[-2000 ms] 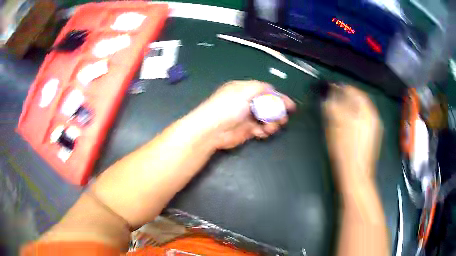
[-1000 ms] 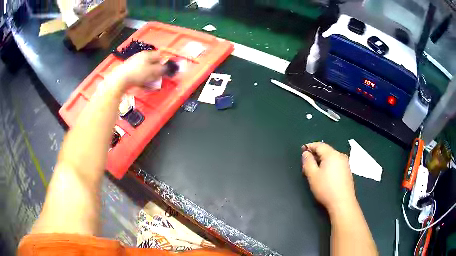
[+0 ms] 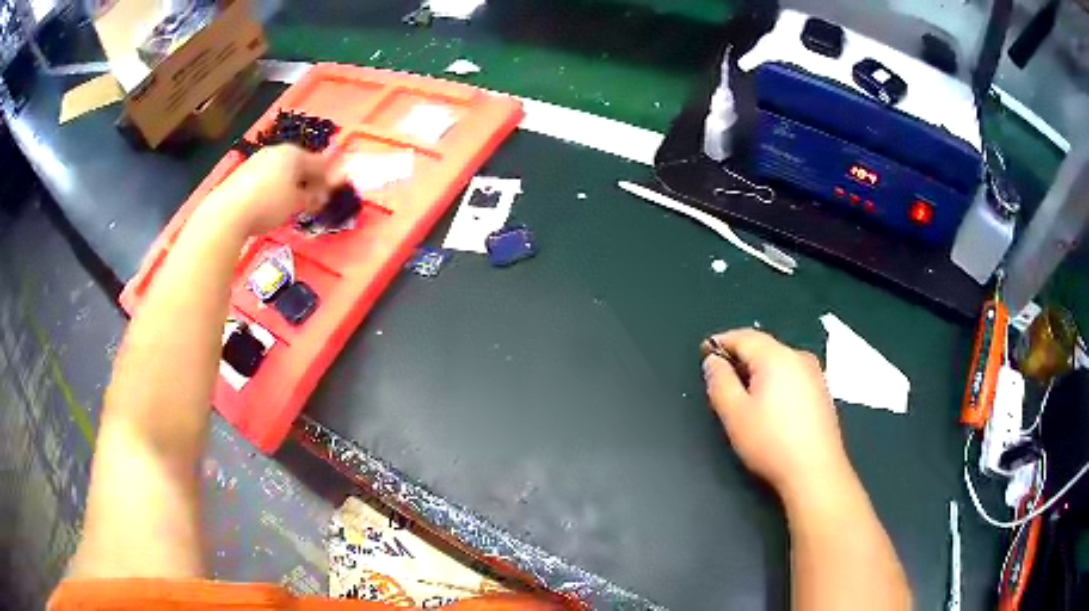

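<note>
The red compartment tray (image 3: 358, 269) lies at the left, with white slips, dark modules and a pile of small black parts (image 3: 290, 130) in its far pocket. My left hand (image 3: 281, 191) is over the tray's middle, its fingertips on a dark watch module (image 3: 332, 210) with a pale edge; whether it is lifted off the tray I cannot tell. My right hand (image 3: 764, 388) rests over the mat at the right, fingers curled, pinching a small thin dark item (image 3: 718, 349) that is mostly hidden. A white slip (image 3: 487, 215) and a dark blue module (image 3: 511, 246) lie right of the tray.
A blue heating unit (image 3: 854, 155) with red digits stands at the back right, a small bottle (image 3: 720, 117) beside it. A white-handled brush (image 3: 711, 227) lies before it. A paper scrap (image 3: 862, 368) is right of my right hand. A carton (image 3: 185, 66) stands far left.
My left hand, first at the bench middle holding a round pale item, has moved to the tray, then slightly left within it. My right hand has come nearer and stays in place. The view has shifted.
</note>
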